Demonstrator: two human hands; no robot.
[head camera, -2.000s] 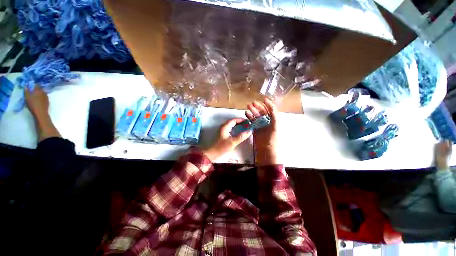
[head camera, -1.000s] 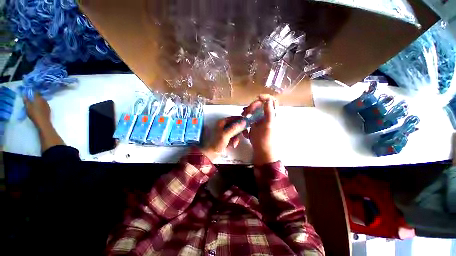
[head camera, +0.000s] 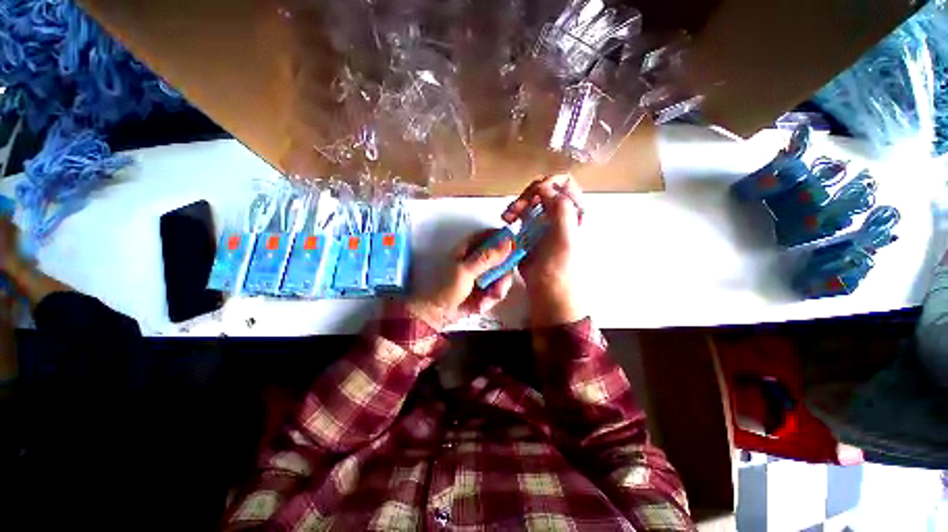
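My left hand (head camera: 457, 278) and my right hand (head camera: 548, 244) meet in front of my chest, just above the table's front edge. Both hold one blue sleeved cable (head camera: 502, 258), tilted with its upper end towards the right hand. Fingers cover part of it, and I cannot tell whether a clear box is around it. A row of several packed units (head camera: 310, 255) with orange-red dots and cable loops under clear plastic stands left of my hands. Several sleeved cables (head camera: 816, 223) lie in a stack at the right.
A large carton (head camera: 239, 88) with clear plastic boxes (head camera: 582, 120) opens towards me. A black smartphone (head camera: 191, 260) lies on the white table (head camera: 665, 272). Blue cables (head camera: 68, 171) are at the far left, a clear bag (head camera: 884, 88) far right. People's arms show at both sides; a red stool (head camera: 764, 405) is below right.
My hands still hold the blue piece, which now shows its lighter blue face at a steeper tilt. The view has shifted. The neighbour's hand at the left has moved back from the loose cables.
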